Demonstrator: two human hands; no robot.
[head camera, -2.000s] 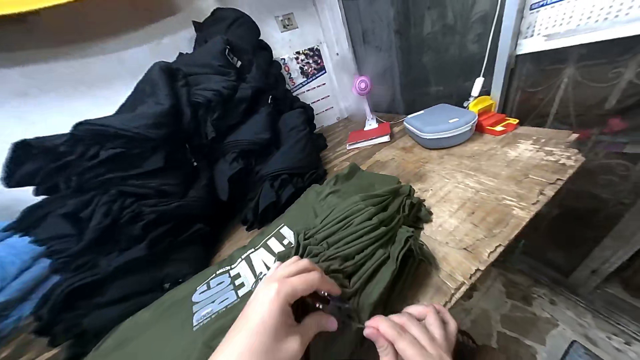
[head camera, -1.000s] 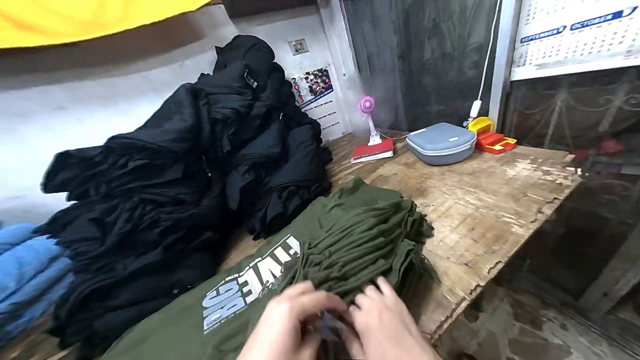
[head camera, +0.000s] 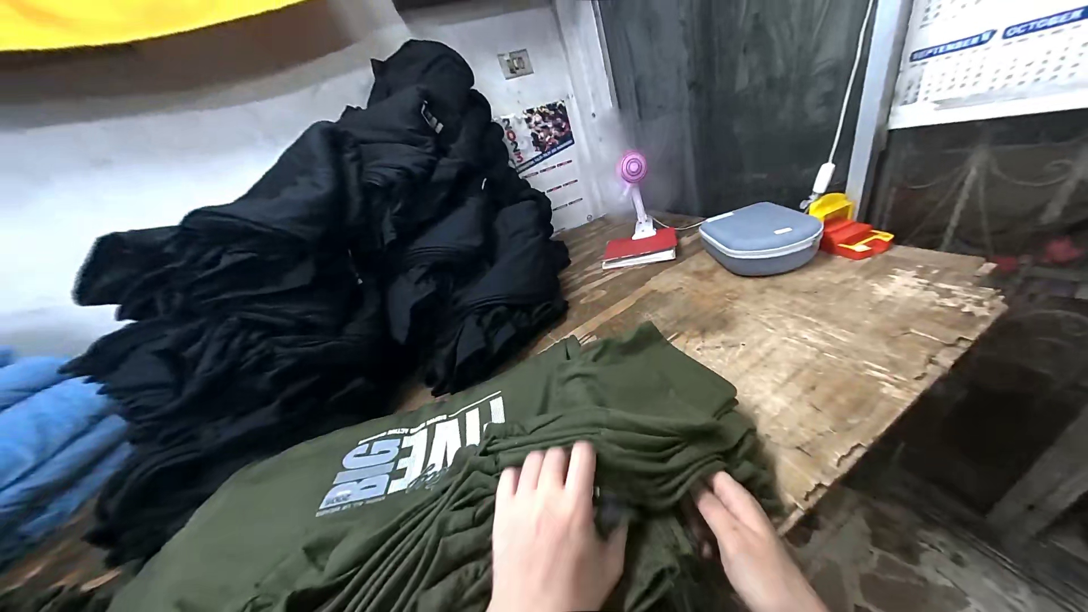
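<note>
Dark green printed T-shirts (head camera: 280, 510) lie in a layered, bunched heap at the bottom centre, reaching the table's near right edge. My left hand (head camera: 552, 518) rests on the gathered folds, fingers pointing away from me; a small dark thing, too blurred to name, shows beside its thumb. My right hand (head camera: 748, 535) is at the right side of the heap, its fingertips partly hidden in the green cloth. Whether either hand grips the fabric does not show clearly.
A tall pile of black garments (head camera: 340, 280) stands at the left, with blue cloth (head camera: 59, 442) beside it. On the worn wooden table (head camera: 816, 340) are a pink fan (head camera: 633, 174), a red book (head camera: 639, 248), a grey-blue zip case (head camera: 761, 240) and a red and yellow plastic object (head camera: 852, 238).
My hands, close together one second ago, are now apart on the green shirts. The far end of the shirt heap has been shifted and lies in a different shape.
</note>
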